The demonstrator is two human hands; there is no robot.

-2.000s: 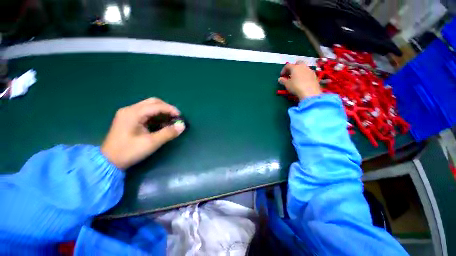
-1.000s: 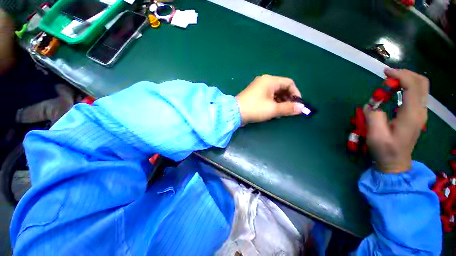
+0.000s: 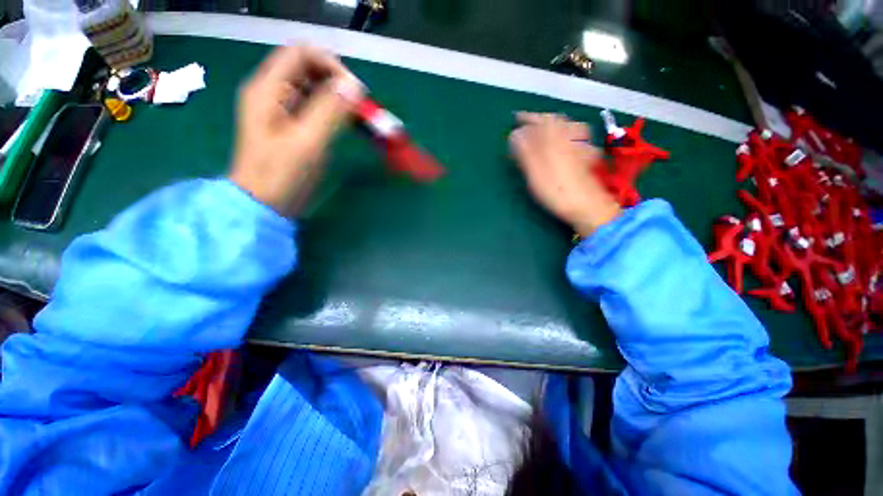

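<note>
My left hand (image 3: 286,126) is at the upper left over the green bench (image 3: 436,262). Its fingers pinch one end of a red spring clamp (image 3: 411,160), which points down to the right and is blurred. The fingers hide what is in its jaws. My right hand (image 3: 562,170) is palm down right of centre, fingers pointing left. Red clamps (image 3: 639,153) with white pads show just right of its fingers, partly behind the hand. Whether it holds one is hidden.
A pile of red clamps (image 3: 808,232) lies at the right. At left are a smartphone (image 3: 60,165), a green tray (image 3: 29,140), a small yellow lump (image 3: 118,108), a ring-shaped item (image 3: 137,84) and white tissue (image 3: 180,83). Small dark modules (image 3: 573,61) lie beyond the white line.
The view has swung. My left hand, earlier holding a small dark piece, now has a red clamp. My right hand, earlier raised with red clamps at its fingers, is now lower beside clamps.
</note>
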